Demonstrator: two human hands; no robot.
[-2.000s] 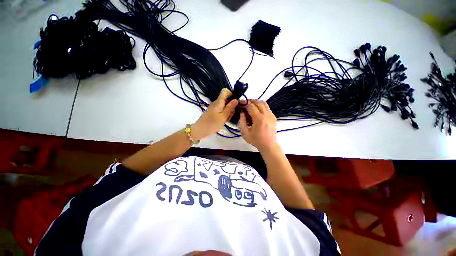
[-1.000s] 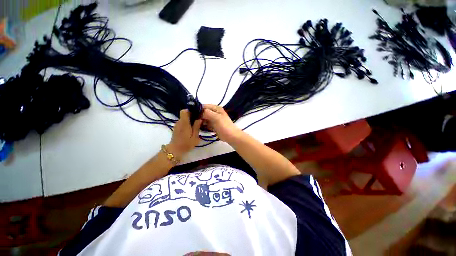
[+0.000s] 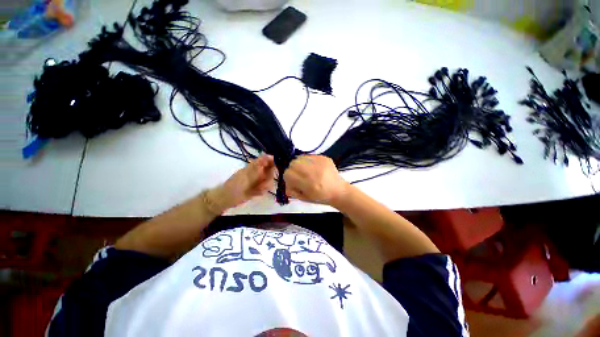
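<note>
A large hank of black cables (image 3: 230, 108) sweeps across the white table, with a fan of dark connector ends (image 3: 470, 108) at its right. A small black cable bunch (image 3: 283, 181) stands upright at the hank's near edge, between my hands. My right hand (image 3: 313, 179) is closed against its right side; its fingertips are curled and hidden. My left hand (image 3: 253, 179) is just left of the bunch, fingers bent; I cannot tell whether it touches it. A small black square bunch with ragged edges (image 3: 319, 73) lies above the hank.
A dense heap of black cable loops (image 3: 92, 102) lies at the left, with a blue piece (image 3: 34, 147) beside it. A black phone (image 3: 285, 25) lies at the back. A second bunch of connector ends (image 3: 566, 115) is at the far right. Red stools (image 3: 516, 280) stand below the table.
The view has shifted, so the table things sit further right. My hands have moved slightly apart, and the small bunch now points down toward me between them.
</note>
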